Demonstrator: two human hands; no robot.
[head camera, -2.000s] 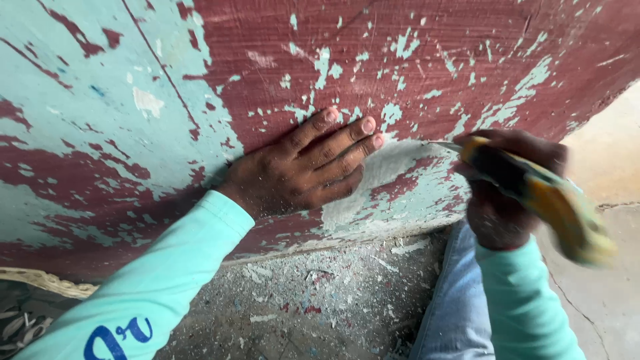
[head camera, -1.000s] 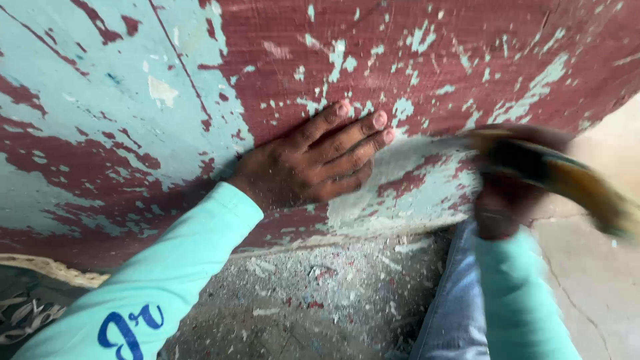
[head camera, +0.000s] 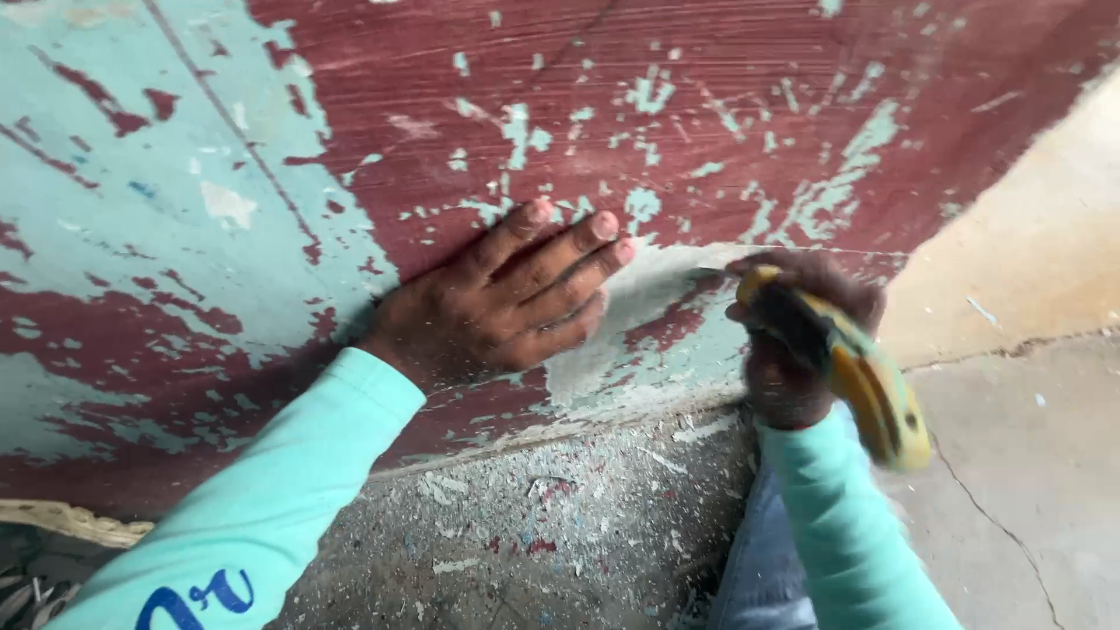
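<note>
My left hand (head camera: 499, 302) lies flat on the painted wall (head camera: 420, 149), fingers spread toward the upper right, holding nothing. The wall bears dark red paint that has flaked in many places, with light green-blue paint showing. In my right hand (head camera: 801, 337) is a yellow and black utility knife (head camera: 836, 363), slightly blurred by motion. Its thin blade points left, at a pale scraped patch (head camera: 652, 284) just right of my left fingertips. Whether the blade tip touches the wall cannot be told.
Paint flakes and dust litter the grey floor (head camera: 516, 525) below the wall. A jeans-clad leg (head camera: 766, 560) is beside my right forearm. At right are a cream-coloured surface (head camera: 1041, 236) and a cracked concrete floor (head camera: 1006, 464). A pale edge of something (head camera: 70, 521) shows at lower left.
The knife in my right hand has shifted between frames, blurred by motion, and its handle now tilts more steeply downward than one second ago. My left hand keeps its place on the wall.
</note>
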